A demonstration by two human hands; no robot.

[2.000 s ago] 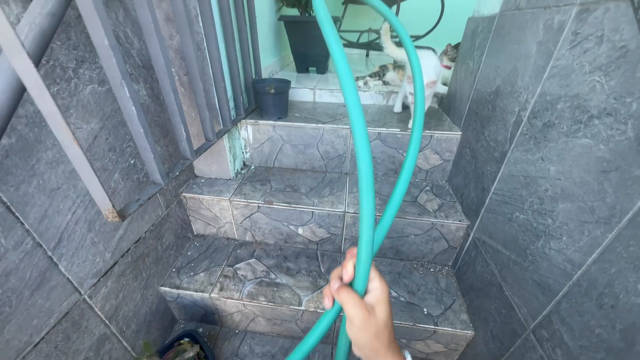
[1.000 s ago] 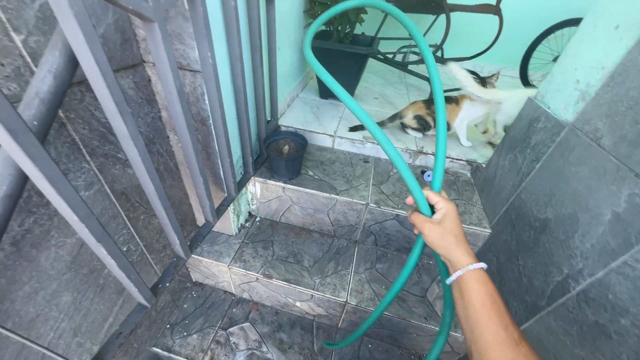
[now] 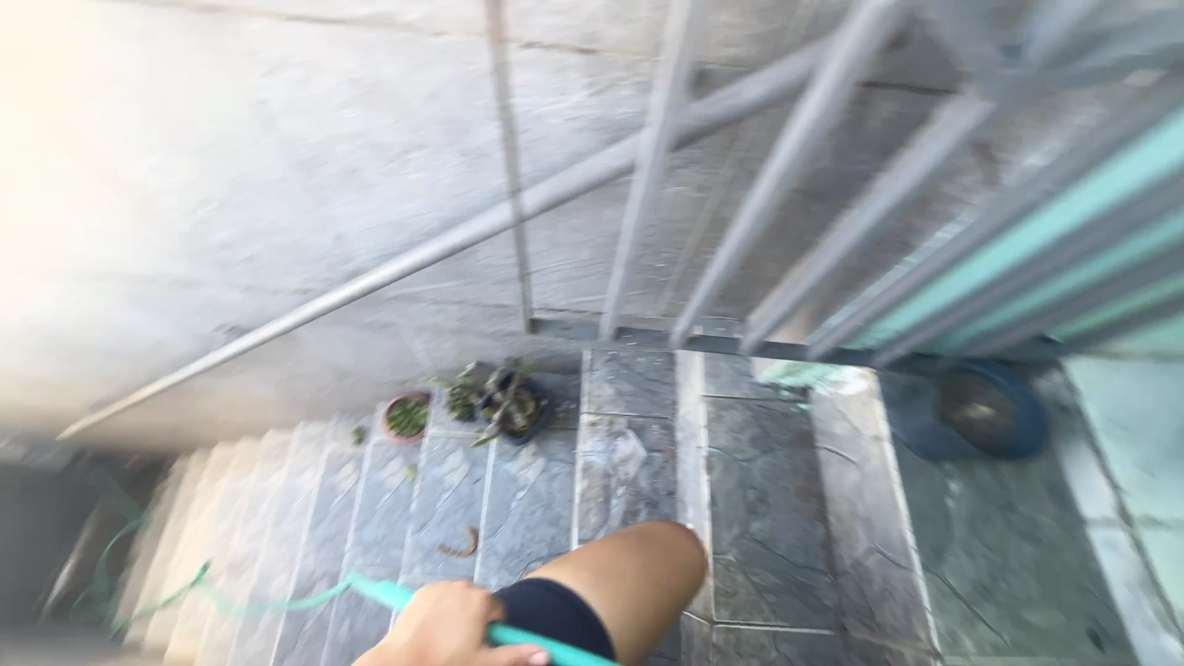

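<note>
My left hand (image 3: 444, 624) is at the bottom edge, closed around a green hose (image 3: 555, 646). One part of the hose runs right from my fingers, across the dark shorts on my raised leg. The other part leads left from the hand and trails in loose bends down the tiled stairs (image 3: 532, 490) to the lower left. My bent knee (image 3: 666, 555) is just right of the hand. My right hand is out of view. The picture is blurred.
A metal railing (image 3: 638, 213) with upright bars crosses the upper right, and a handrail (image 3: 370, 277) slopes down along the wall. Potted plants (image 3: 513, 407) and a small pot of greenery (image 3: 407, 416) stand on steps by the wall. A dark blue pot (image 3: 990, 412) is at the right.
The view has swung left and down the stairs. My right hand, which held the looped hose earlier, is out of view; my left hand now shows on the hose. The cats are out of view.
</note>
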